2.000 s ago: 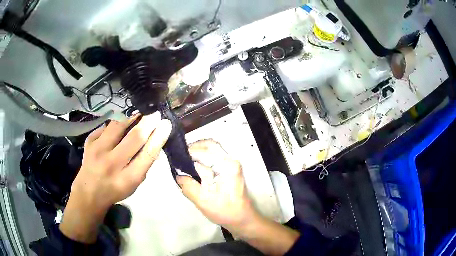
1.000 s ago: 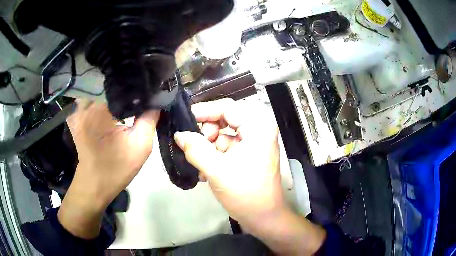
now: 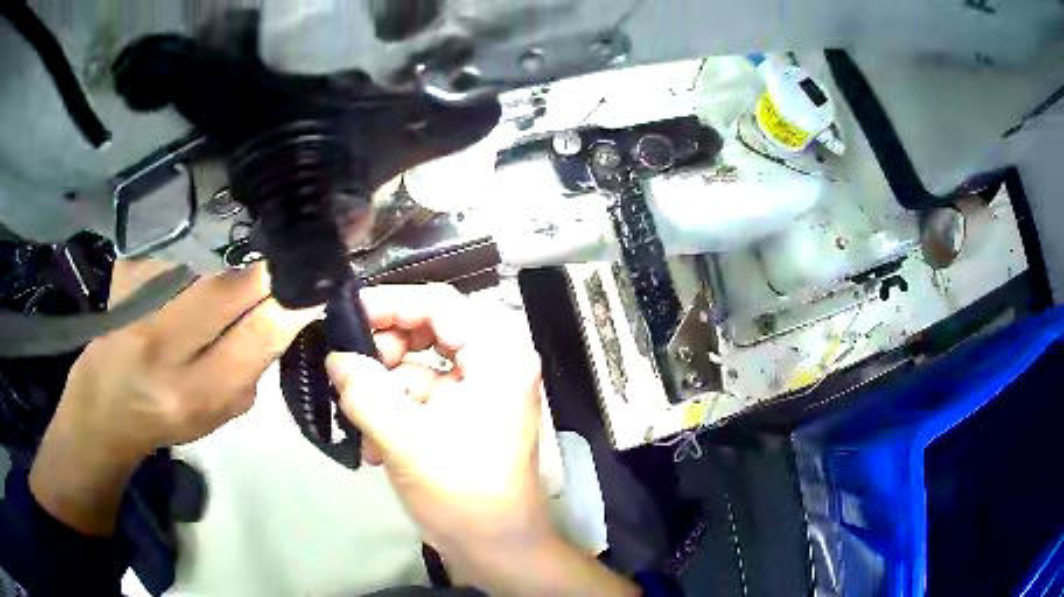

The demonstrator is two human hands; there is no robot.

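A black fabric workpiece [image 3: 310, 402] with a pale stitched line hangs in a narrow curve below the needle area. My right hand [image 3: 449, 426] pinches its upper part between thumb and fingers. My left hand [image 3: 175, 373] lies at the left of the needle area, its fingertips at the cloth and partly hidden by the mechanism; its exact hold is hidden. The dark ribbed presser mechanism [image 3: 298, 187] hangs over the fingertips and hides the needle. The cloth's upper end goes under it.
The cream machine base [image 3: 793, 280] with a dark metal arm [image 3: 642, 268] is right of the hands. A white bottle with a yellow label [image 3: 793, 111] stands on it. A blue bin [image 3: 863, 455] is at lower right. A black pile [image 3: 35, 292] lies at left, behind a blurred pale strap.
The view has shifted, then partly shifted back. The workpiece now hangs as a narrower curve with its stitched line showing. My right hand still pinches it.
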